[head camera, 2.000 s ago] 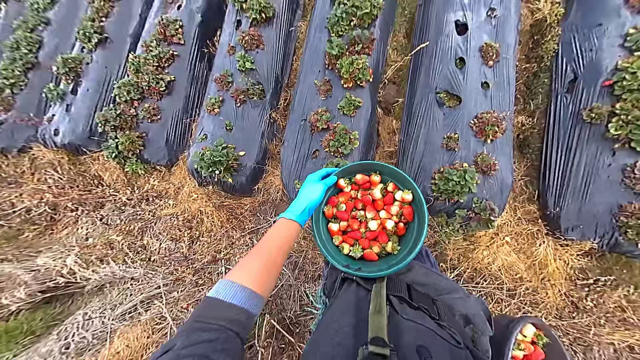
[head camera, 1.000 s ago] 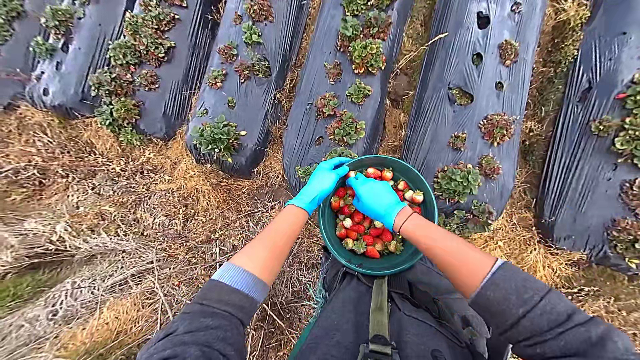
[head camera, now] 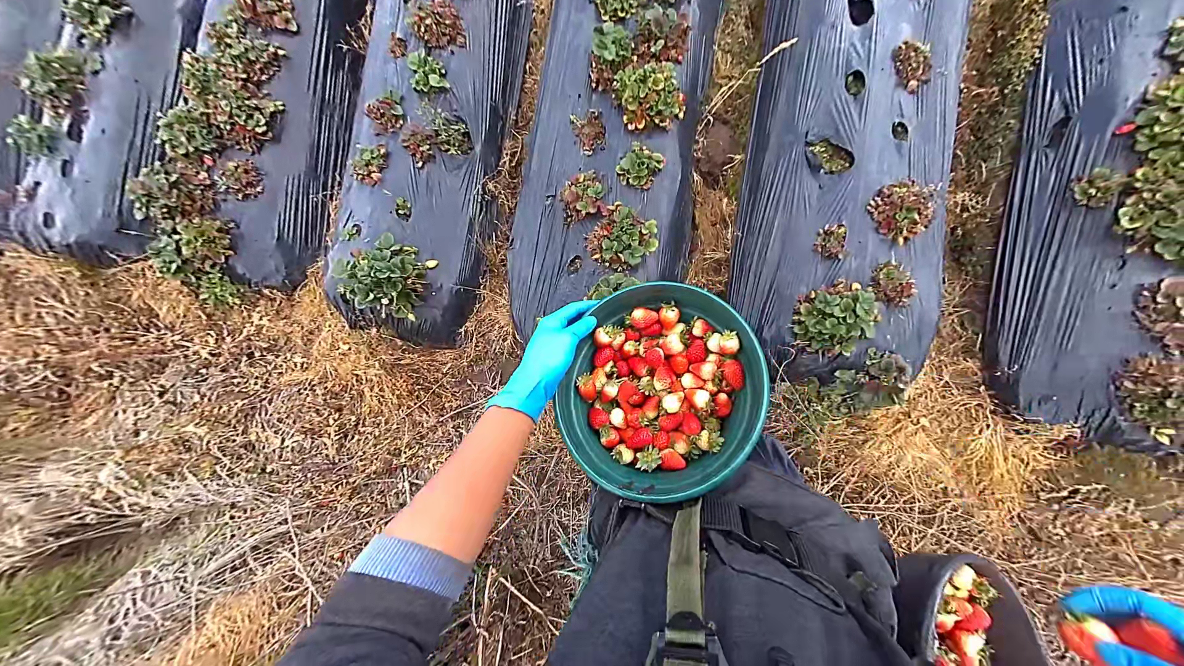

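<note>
My left hand (head camera: 548, 356), in a light blue glove, grips the left rim of a round green plastic bowl (head camera: 751, 407). Inside lie many strawberries (head camera: 661, 388), red and partly white, some with green caps. At the lower right edge of the view, my right hand (head camera: 1124, 620), gloved in blue too, is closed around red strawberries (head camera: 1091, 636) and is partly cut off and blurred. Just left of it stands a dark bucket (head camera: 1004, 601) with more strawberries (head camera: 964, 618) in it.
Raised beds under black plastic mulch (head camera: 777, 231) run away ahead, with strawberry plants (head camera: 835, 317) growing through holes. Dry straw and grass (head camera: 370, 398) cover the ground in front of and between them. A green strap with a buckle (head camera: 686, 573) hangs over my dark clothing.
My right hand has moved from inside the bowl to beside the bucket at the lower right, now holding strawberries. My left hand stays at the bowl's left rim.
</note>
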